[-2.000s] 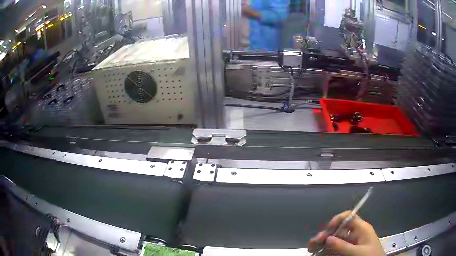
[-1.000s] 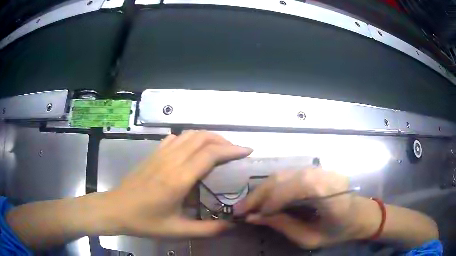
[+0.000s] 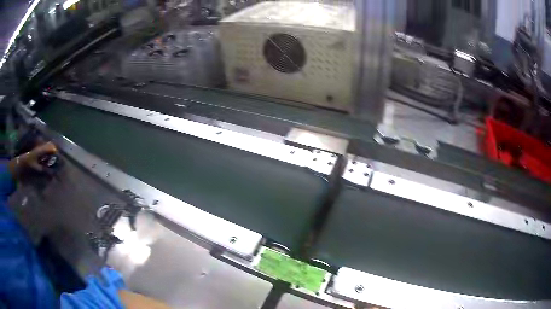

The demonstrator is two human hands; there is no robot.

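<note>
A blue sleeve (image 3: 96, 291) and a bare forearm show at the bottom left, likely my left arm; the hand is cut off by the lower edge. My right hand is not clearly in view; a tiny skin-coloured sliver shows at the bottom edge, too small to tell. The metal bench surface (image 3: 187, 271) lies nearest in front of me. The green label (image 3: 291, 270) sits at the joint of the near guide rail (image 3: 202, 220), beside the green conveyor belt (image 3: 199, 181). The carrier fixture I worked on is not in view.
Another person's hand (image 3: 30, 158) at the far left holds a dark part with a round face. A blurred dark mechanism (image 3: 115, 226) stands on the bench. Beyond the belt are a beige box (image 3: 290, 57), a metal post (image 3: 371, 66) and a red tray (image 3: 519, 148).
The view has swung up and left from the bench. Both hands, seen on the fixture a second ago, have left the picture, along with the fixture and the thin tool.
</note>
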